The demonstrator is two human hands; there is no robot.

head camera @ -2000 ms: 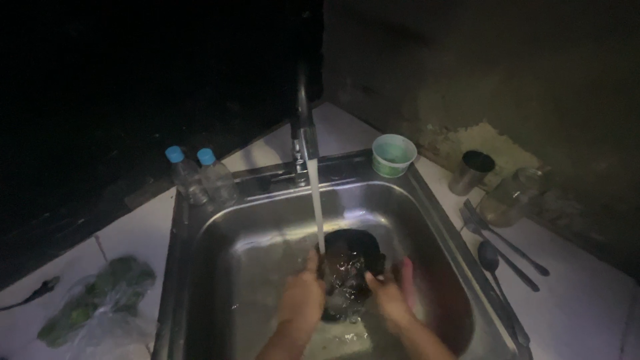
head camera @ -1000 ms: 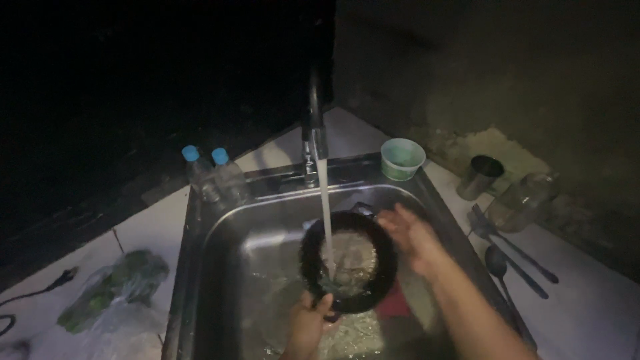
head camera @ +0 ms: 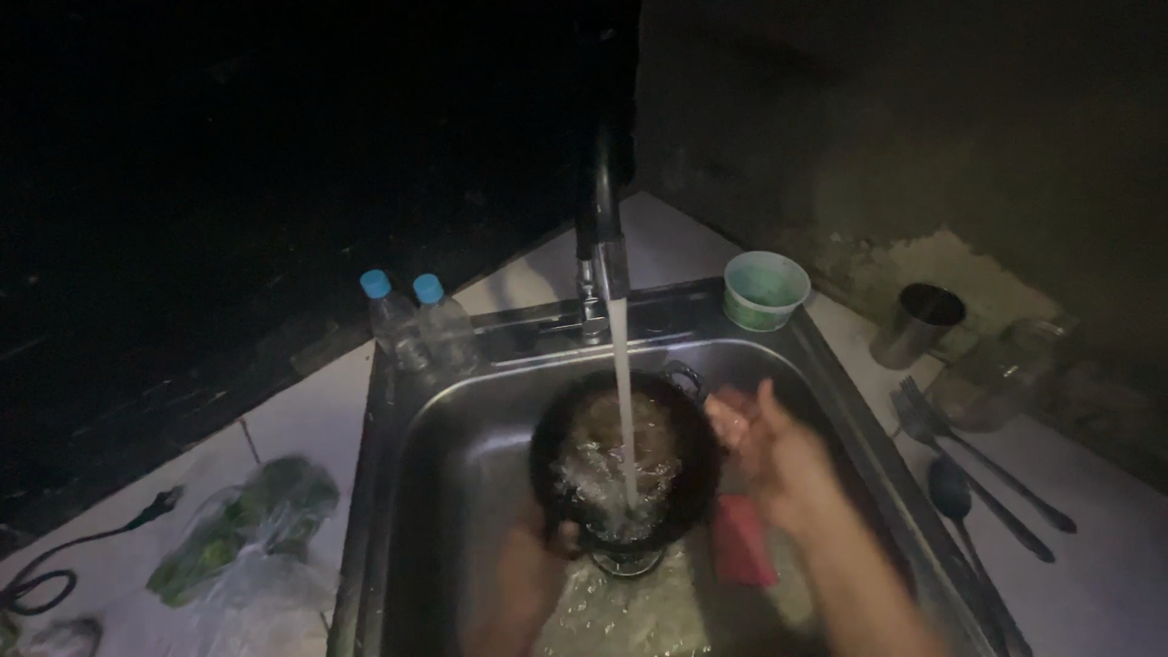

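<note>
A dark round pot with a loop handle is under the running faucet in the stainless steel sink; water splashes inside it. My left hand grips the pot's near left edge, blurred, with the fingers partly hidden. At the pot's right side, my right hand has its fingers spread beside the rim, the palm wet; it does not grip the pot. A red cloth or sponge lies in the sink below my right hand. Shallow water covers the sink bottom.
Two clear bottles with blue caps stand at the back left, a green-white tub at the back right. Right counter: metal cup, glass jar, forks and spoon. Left counter: bagged greens, a cord.
Two seconds ago both hands were low at the pot in the sink. A second ago the pot was tilted toward me; now water falls into it. The red item shows more clearly.
</note>
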